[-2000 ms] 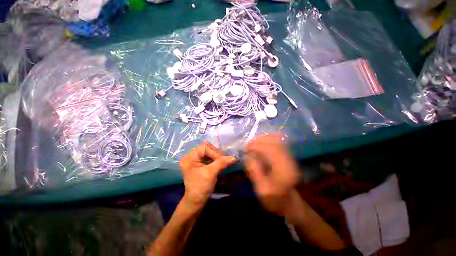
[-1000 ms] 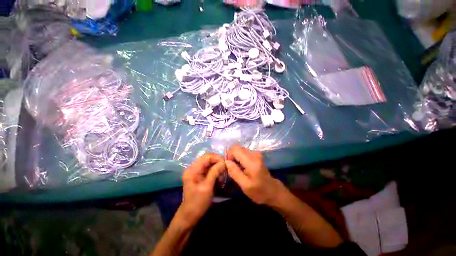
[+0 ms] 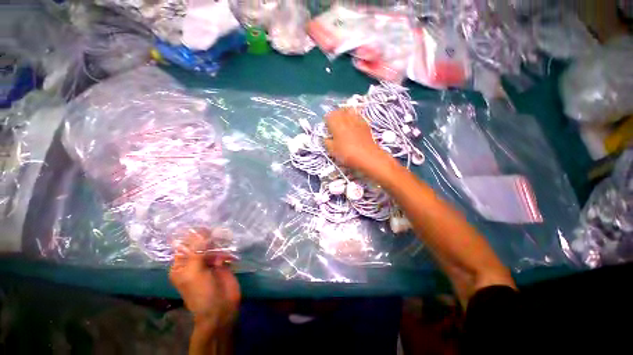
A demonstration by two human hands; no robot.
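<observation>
Coiled white cables with round white pieces (image 3: 340, 197) lie heaped at the centre on a clear plastic sheet. My right hand (image 3: 350, 139) reaches over the upper left of the heap, its fingertips bent down at the coils; whether it grips one cannot be told. Bagged cables (image 3: 166, 166) with pink lines lie piled at the left in a large crumpled clear bag. My left hand (image 3: 205, 267) is at the near edge of this pile, blurred, with something clear and shiny at its fingers; its grip is unclear. A stack of empty zip-lock bags (image 3: 500, 197) with a red-striped edge lies at the right.
Red-and-white printed bags (image 3: 402, 52), a blue plastic wrap (image 3: 187, 59) and a small green item (image 3: 257, 40) are at the far side. A full bag of white parts (image 3: 604, 222) stands far right, near a yellow bag (image 3: 618, 139). The green table's front edge (image 3: 333, 286) runs below the hands.
My hands have parted from in front of the heap: the left moved to the bagged pile, the right forward over the coils. The view has tilted up, showing more of the far side.
</observation>
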